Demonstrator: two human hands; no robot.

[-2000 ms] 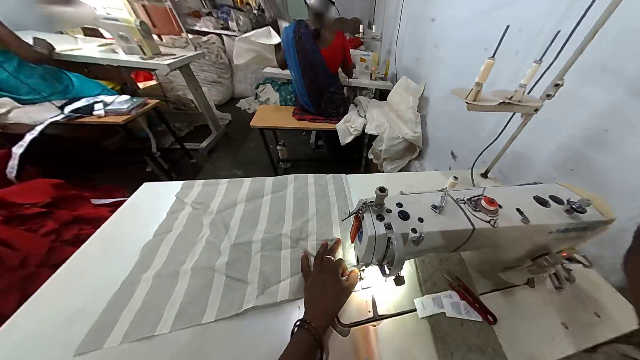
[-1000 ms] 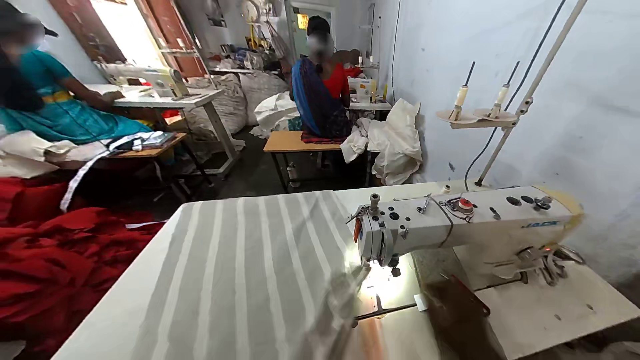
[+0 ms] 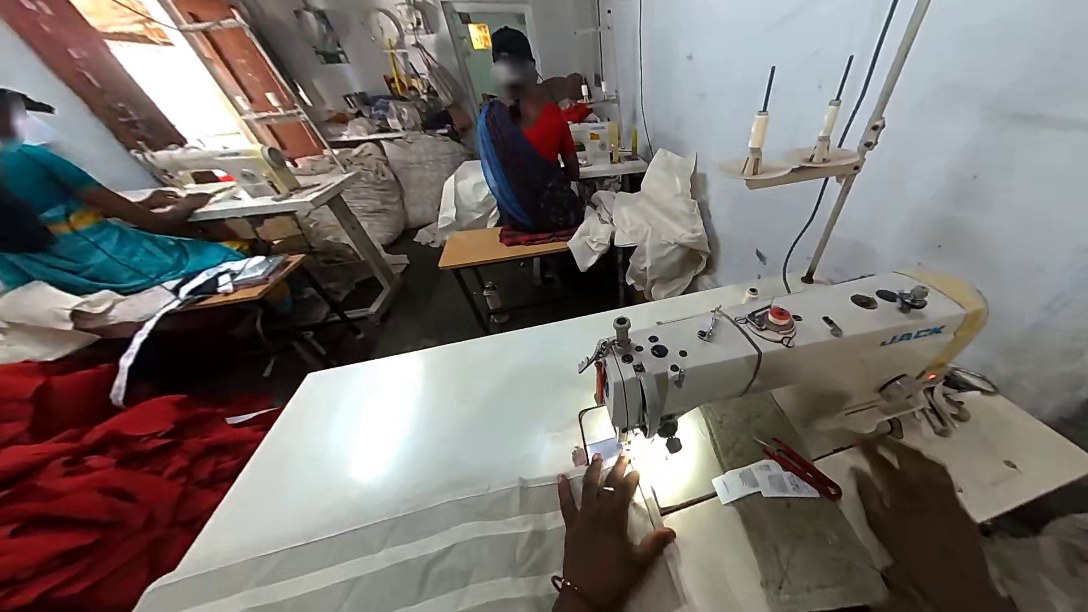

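Note:
My left hand (image 3: 602,529) lies flat with spread fingers on the grey-and-white striped fabric (image 3: 459,544), its fingertips just in front of the lit needle area of the Jack sewing machine (image 3: 790,348). The fabric's edge runs up to the presser foot, which glare partly hides. My right hand (image 3: 914,510), somewhat blurred, is over the right side of the table, fingers apart, holding nothing visible. Between the hands, red-handled thread snips (image 3: 801,469) and white printed labels (image 3: 763,482) rest on a grey block-like pad (image 3: 786,535).
The white table (image 3: 408,425) extends left of the machine. Red cloth (image 3: 127,484) is heaped at the left. A thread stand (image 3: 790,166) rises behind the machine. Ahead, one person sits on a wooden bench (image 3: 501,248); another works at a machine on the left.
The striped fabric, spread far over the table two seconds ago, now lies nearer the front edge with its far part off the back area. My right hand has come into clear view at the right.

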